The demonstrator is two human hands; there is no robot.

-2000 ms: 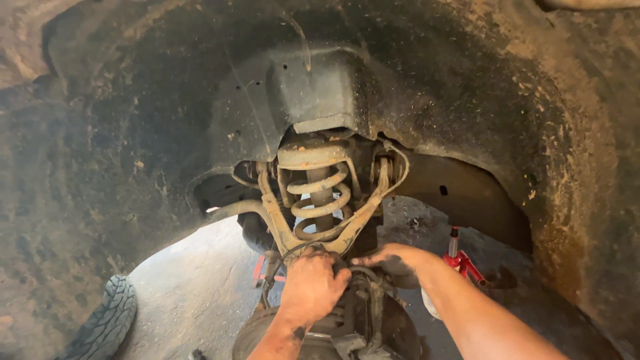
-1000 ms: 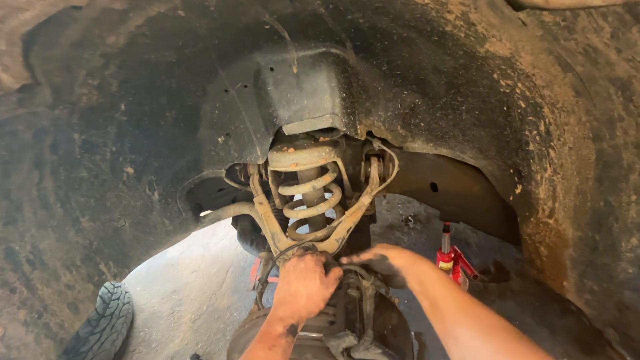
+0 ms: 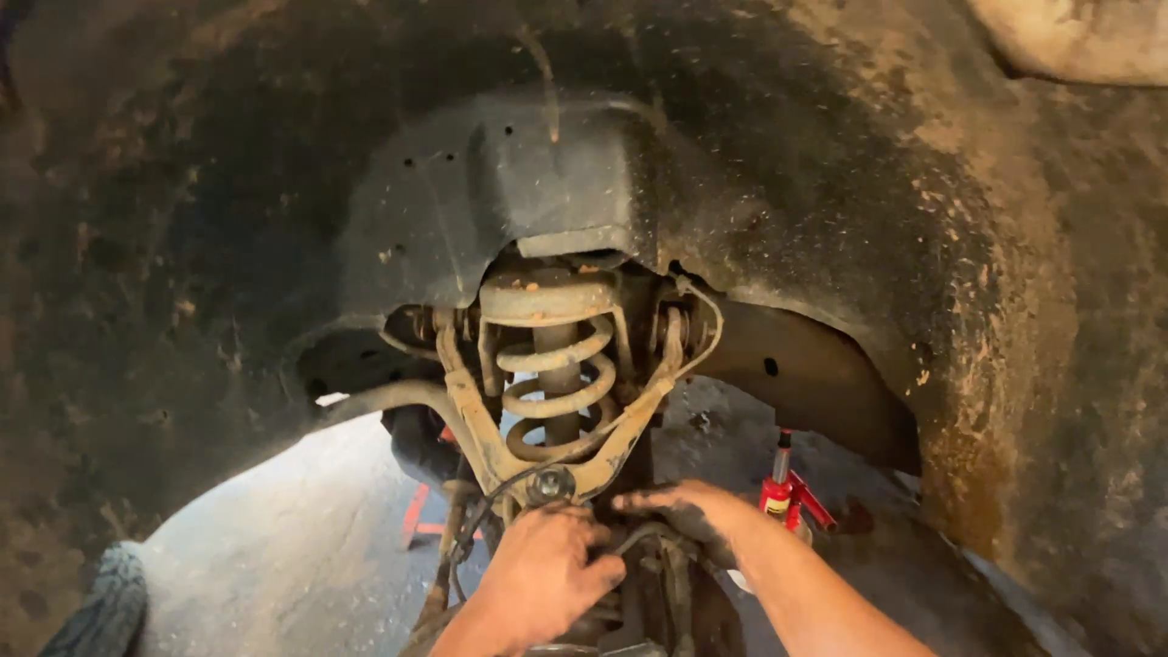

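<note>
My left hand (image 3: 552, 570) is at the top of the steering knuckle, just below the ball joint (image 3: 550, 484) at the tip of the upper control arm (image 3: 474, 420). Its fingers are curled, and their tips and whatever they touch are hidden. To its right, my right hand (image 3: 684, 511) reaches behind the knuckle beside a bent hose (image 3: 652, 529), with one finger extended towards the left hand; its other fingers are out of sight. Behind the control arm stands a dusty coil spring (image 3: 561, 397) around a shock absorber. A thin cable (image 3: 716, 338) runs down the arm's right side.
The dirty wheel arch liner (image 3: 274, 210) surrounds the suspension. A red bottle jack (image 3: 777, 493) stands at the right beneath the frame rail (image 3: 794, 365). Part of a tyre (image 3: 105, 602) shows at the lower left. A red metal stand (image 3: 420, 520) is behind the suspension, on the floor.
The ball joint's top, largely covered by my left hand before, now shows above its fingers. My right hand stays near the knuckle. The view has shifted slightly.
</note>
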